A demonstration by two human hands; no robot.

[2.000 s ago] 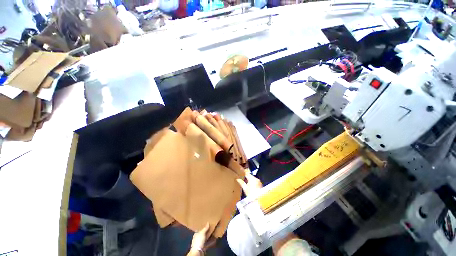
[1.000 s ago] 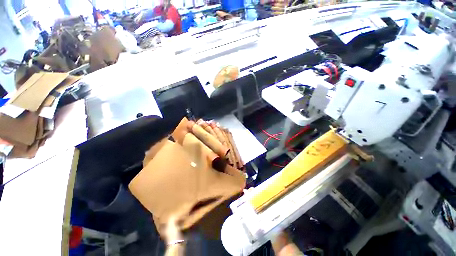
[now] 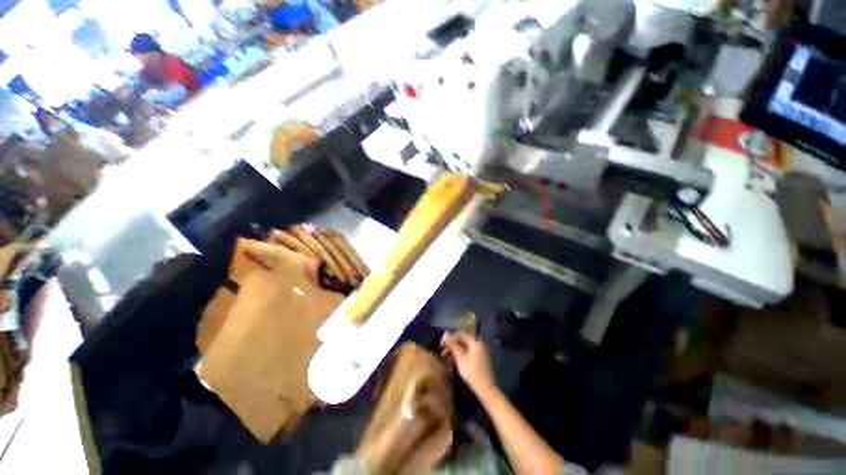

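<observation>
My left hand (image 3: 397,440), blurred at the bottom edge, grips a folded tan-brown piece (image 3: 419,373) just right of the white arm's rounded end. My right hand (image 3: 468,356) is beside the piece's upper right edge, fingers bent together; whether they hold anything is too blurred to tell. The yellow template (image 3: 408,243) lies along the white arm bed (image 3: 339,365), running up to the machine head. A stack of flat tan sheets (image 3: 264,339) lies left of the arm, with rolled brown edges (image 3: 325,250) behind it.
The white machine head (image 3: 455,111) stands at upper centre. A white table part (image 3: 705,218) with dark snips-like tool (image 3: 700,218) is at right, below a screen (image 3: 816,93). A round tan roll (image 3: 292,142) is on the left table. A person in red (image 3: 169,70) is far back.
The view has swung right. My left hand has left the stack and now holds a folded brown piece right of the arm. My right hand has come further into view beside that piece.
</observation>
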